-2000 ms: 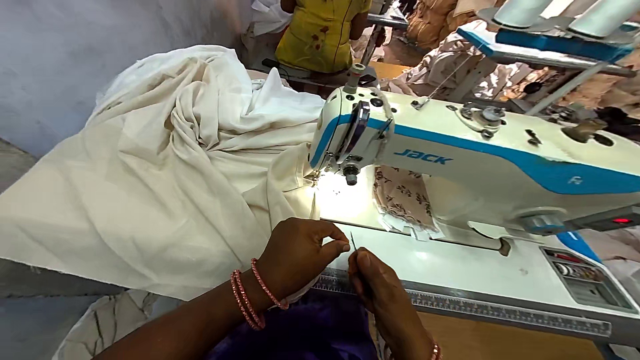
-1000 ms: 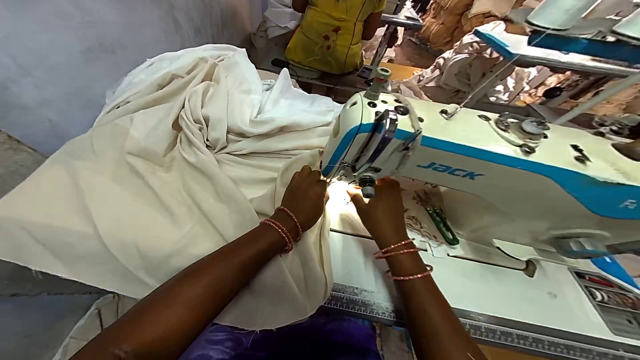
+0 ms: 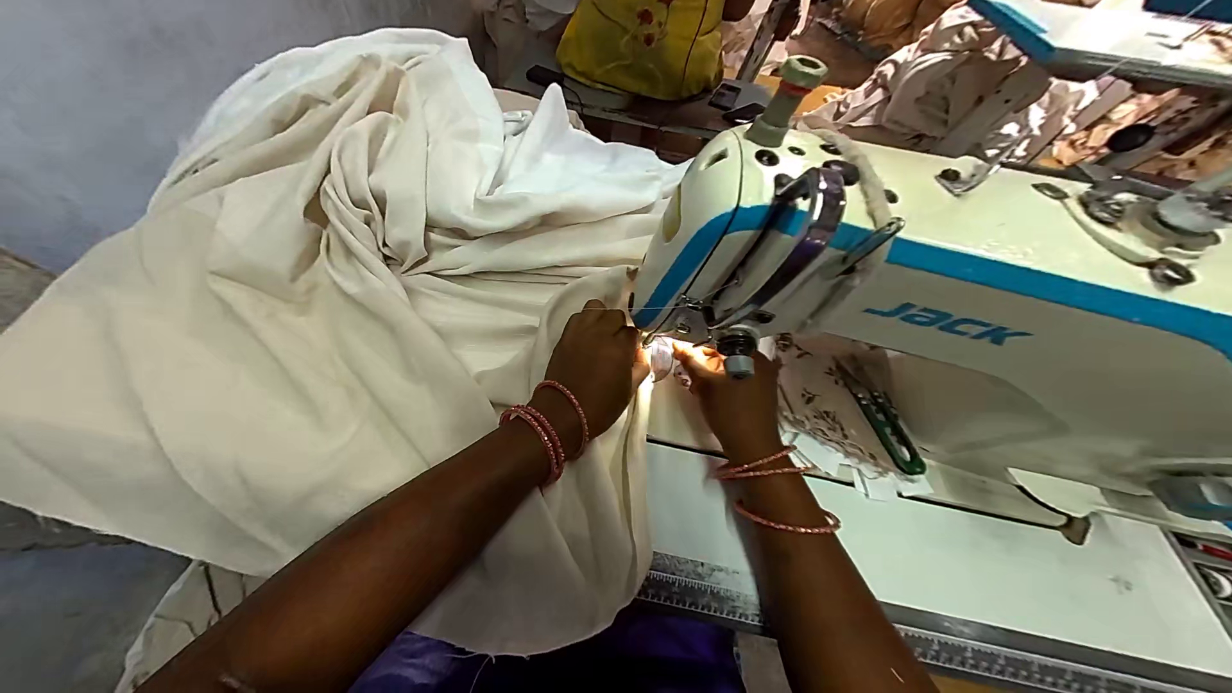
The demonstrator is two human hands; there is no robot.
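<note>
A large cream cloth [image 3: 404, 385] lies gathered to the left of a Jack sewing machine [image 3: 962, 260]. My left hand [image 3: 597, 366] grips the cloth's right edge, close beside the lit needle area. On the other side of the needle, my right hand [image 3: 736, 395] has its thumb and fingers pinched at a small pale piece, perhaps cloth or a label; the machine head partly hides them. Thread snips with green handles [image 3: 890, 428] rest on a folded printed cloth [image 3: 818, 395] under the machine arm, above some small white pieces [image 3: 871, 479].
A measuring scale [image 3: 703, 582] runs along the table's front edge. Behind the machine sits a person in yellow clothing [image 3: 640, 43], with heaps of cloth [image 3: 943, 77] to the right. A wall [image 3: 106, 106] stands at the left.
Two seconds ago my hands were together in front of the machine with a thin item between them; they have since moved up to the needle area. The green-handled snips now lie on the printed cloth.
</note>
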